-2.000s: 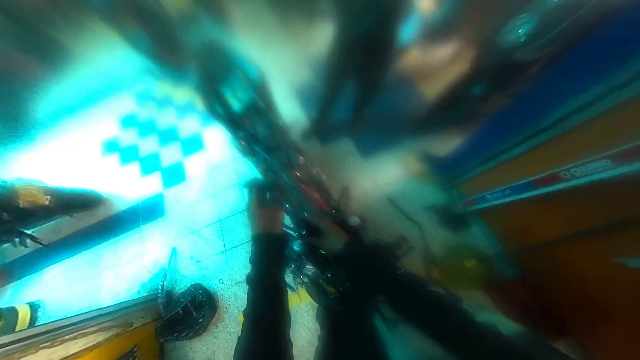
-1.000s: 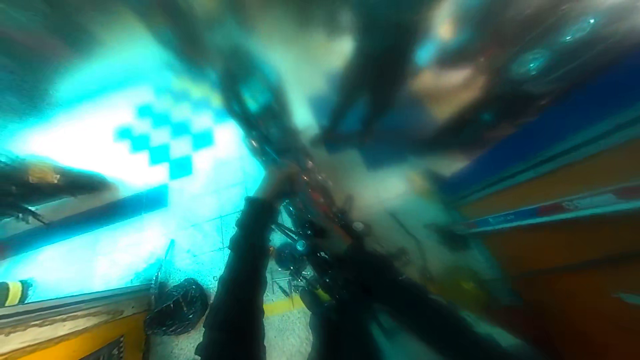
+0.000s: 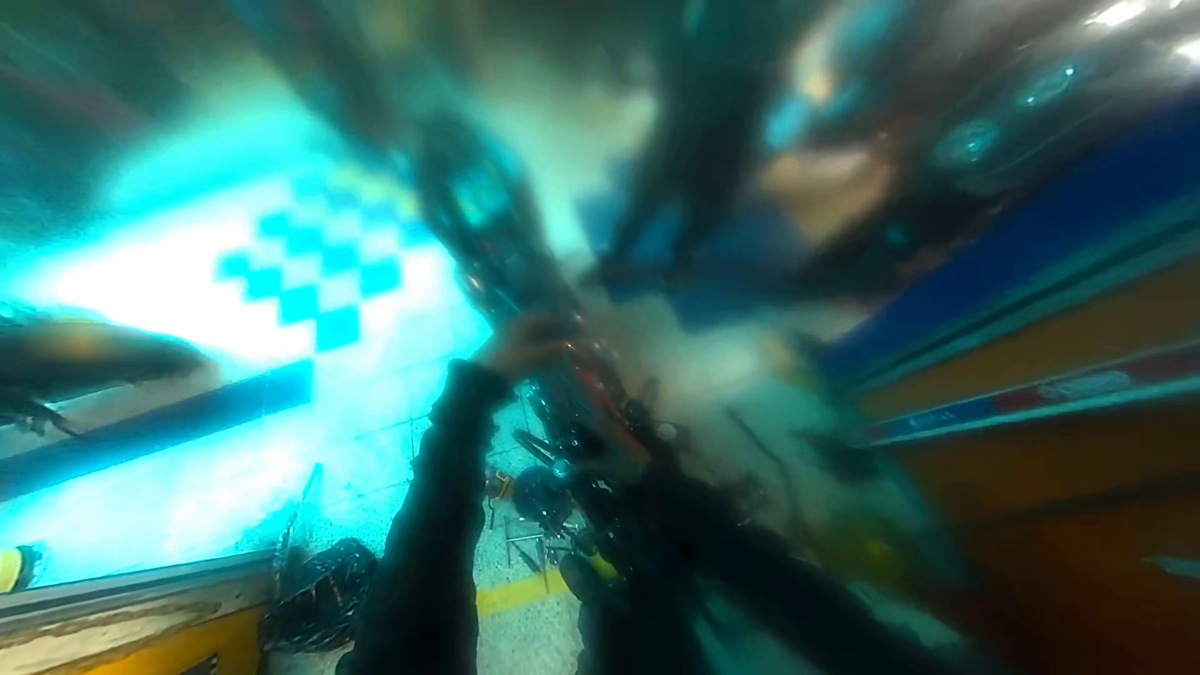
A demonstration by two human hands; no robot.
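A motorcycle (image 3: 581,394), blurred and dark with some red parts, stands in front of me at the middle of the view. Against its upper side lies my left hand (image 3: 528,344), at the end of a dark sleeve; its fingers are too blurred to make out. My right arm, in dark clothing, reaches toward the motorcycle from the lower right, and the right hand cannot be made out among the dark parts. Several tools (image 3: 536,551) lie on the speckled floor beneath the motorcycle, left of my shoe.
A black plastic bag (image 3: 323,595) sits at the lower left, by a yellow cabinet or bench (image 3: 169,647). Orange and blue panels (image 3: 1050,469) stand at the right. A blurred dark vehicle (image 3: 84,356) is at the far left. Another person's legs (image 3: 698,141) seem to show beyond the motorcycle.
My left arm has swung to the left since two seconds ago, and the left hand has moved forward along the motorcycle. More of the floor and tools shows beside it.
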